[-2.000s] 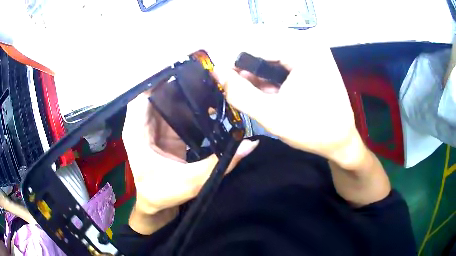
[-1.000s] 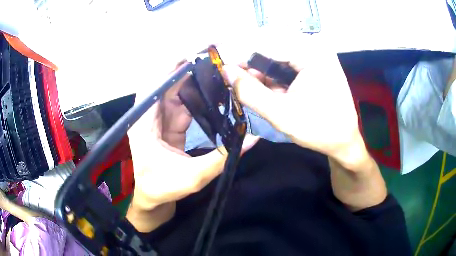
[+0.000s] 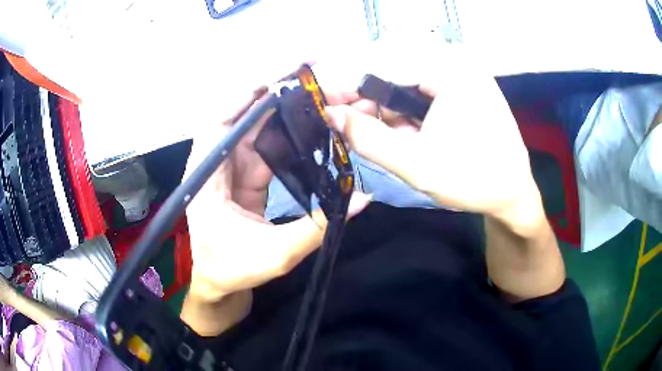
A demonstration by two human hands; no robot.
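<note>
A black phone middle frame (image 3: 190,194) is held tilted above the lap, its near end at the lower left. A yellow-gold strip (image 3: 316,99) runs along its far end edge. A dark sheet (image 3: 284,156) hangs at that end, over the window. My left hand (image 3: 243,239) grips the frame from below and behind, thumb at the corner. My right hand (image 3: 435,148) has its thumb against the gold-strip edge. Black tweezers (image 3: 395,97) are tucked in the right palm; their tips are hidden.
Frames lie on the white bench (image 3: 145,80) at the far side. Black parts trays (image 3: 29,174) with a red edge stand at the left. Another person's pink sleeve (image 3: 58,348) shows lower left; a person in pale clothing (image 3: 617,152) is at the right, beside a red stool (image 3: 555,174).
Over the two seconds the frame has turned and tilted edge-on, its near end moving right and down. The right thumb stays on the gold-strip edge.
</note>
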